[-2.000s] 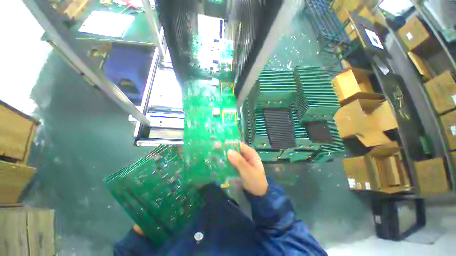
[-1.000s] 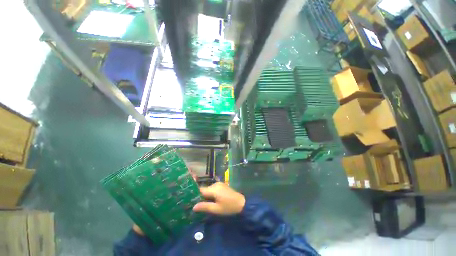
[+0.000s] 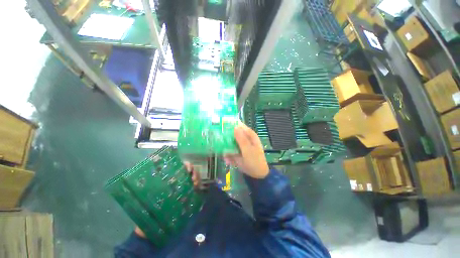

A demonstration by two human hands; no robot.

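Observation:
My right hand (image 3: 250,152) grips the near right corner of a green PCB panel (image 3: 208,128), slightly blurred and with strong glare. The panel's far end lies between the dark ribbed side walls of the magazine rack (image 3: 254,43). My left hand (image 3: 191,174) holds a fanned stack of PCB panels (image 3: 154,194) low at the left; its fingertips show at the stack's right edge and more of the hand at the lower left. Most of the left hand is hidden by the stack.
Silver metal posts (image 3: 96,75) stand left of the rack. Piles of green boards (image 3: 275,90) with dark ribbed pieces (image 3: 280,129) are to the right. Cardboard boxes (image 3: 368,121) and a shelf (image 3: 398,101) are further right. A black crate (image 3: 401,219) is on the floor.
My right hand has moved from the held stack up to the rack, now gripping a panel there. The left hand's stack has stayed nearly in place.

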